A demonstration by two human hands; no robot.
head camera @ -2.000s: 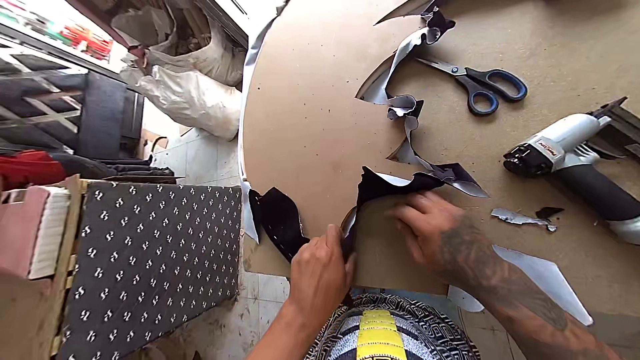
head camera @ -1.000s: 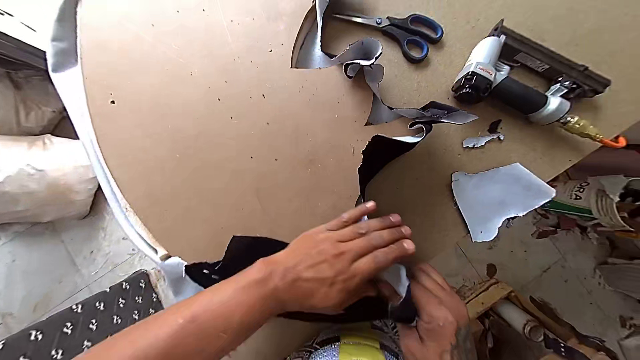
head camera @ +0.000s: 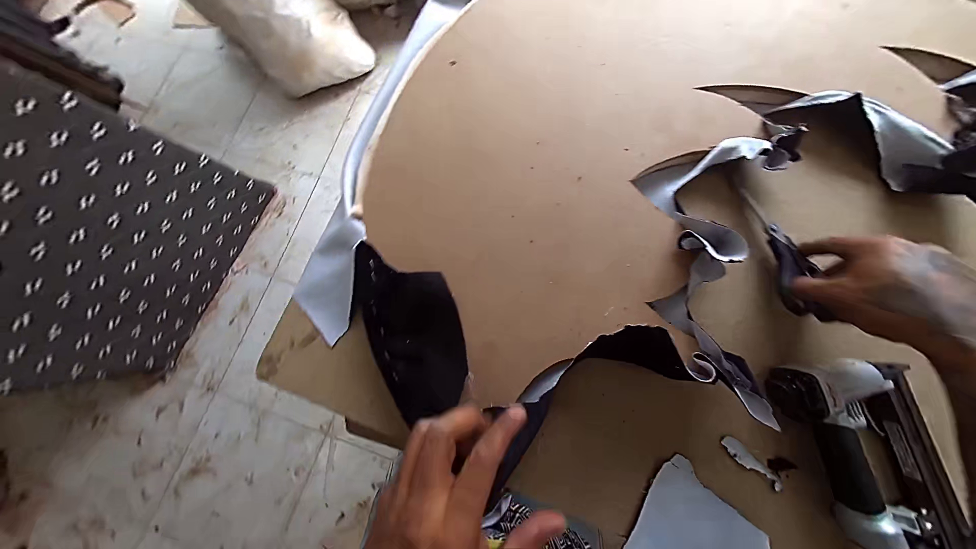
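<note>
A round tan board (head camera: 534,191) lies on a larger brown board, with grey and black fabric along its edge. My left hand (head camera: 457,480), fingers spread, is over the black fabric (head camera: 415,328) at the round board's lower edge; whether it pinches the cloth is hidden. Blue-and-black handled scissors (head camera: 793,267) are in my right hand (head camera: 862,286), blades pointing up and left beside the curled fabric strip (head camera: 717,236). Below that hand lies a pneumatic stapler (head camera: 846,442). A cut piece of grey fabric (head camera: 698,511) and a small scrap (head camera: 751,460) lie near it.
At the left stands a surface covered in dark patterned fabric (head camera: 114,229), beside the tiled floor (head camera: 282,450). A whitish sack (head camera: 305,46) rests on the floor at the top. More loose fabric (head camera: 900,145) lies at the upper right.
My right hand has moved from the fabric at the lower edge to the scissors, which lay loose on the board, and has taken hold of them. My left hand's fingers have spread. The view has shifted.
</note>
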